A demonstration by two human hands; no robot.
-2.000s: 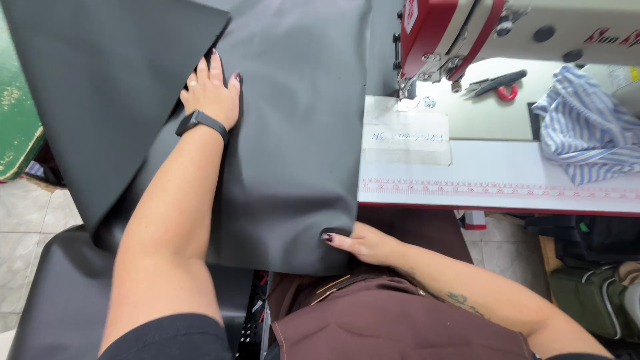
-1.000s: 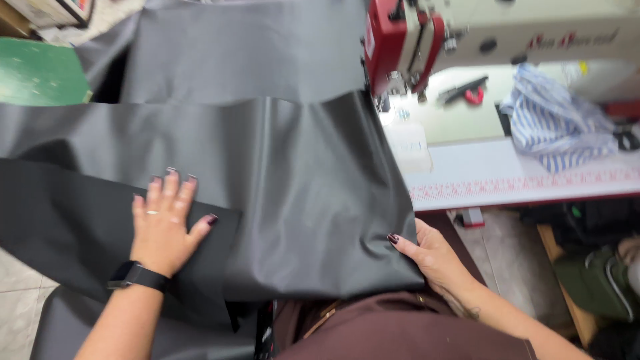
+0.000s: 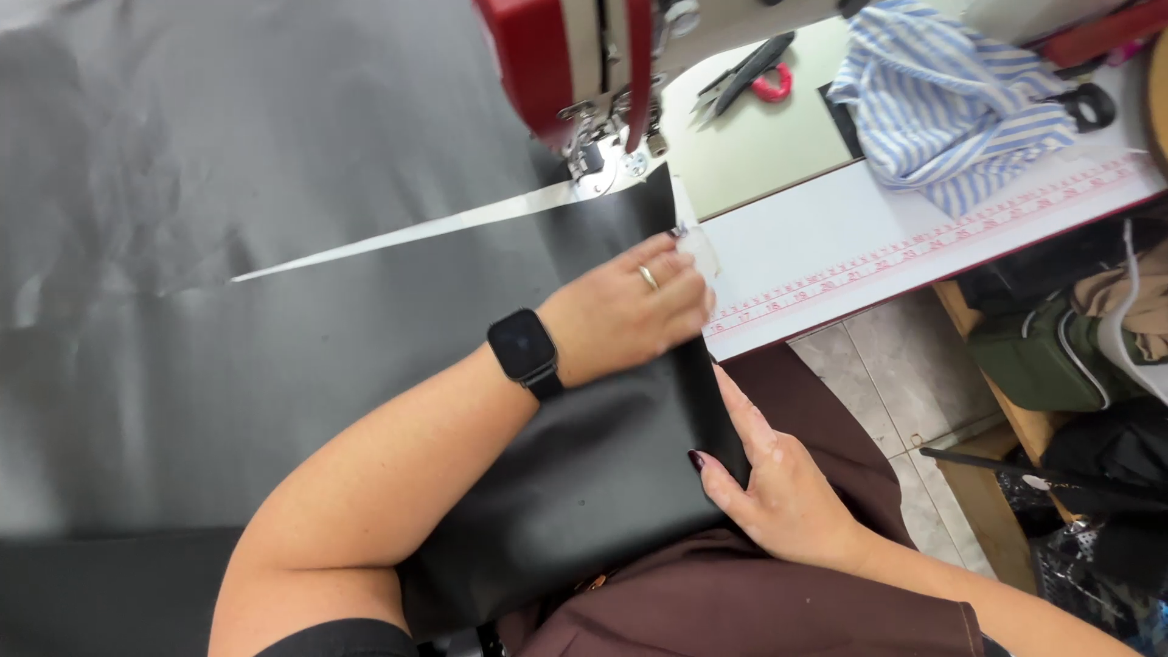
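A large sheet of black, leather-like material (image 3: 365, 164) covers the left and middle of the view. A narrow white gap tapers leftward from the sewing machine's needle area (image 3: 598, 164). My left hand (image 3: 630, 306), with a watch and a ring, lies over the sheet's right edge just below the needle area; it is slightly blurred and its fingertips reach that edge. My right hand (image 3: 776, 488) grips the same edge lower down, near my lap, with the thumb on top and the fingers at the side.
The red and white machine head (image 3: 566, 64) stands at the top. Thread snips (image 3: 748, 78) and a blue-striped cloth (image 3: 949, 100) lie on the machine bed. A printed ruler (image 3: 867, 260) runs along the white table edge. A green bag (image 3: 1040, 356) is at the right.
My left hand has moved from the left part of the black material to its right edge, below the needle. The material now reaches up beside the machine head. The view has shifted.
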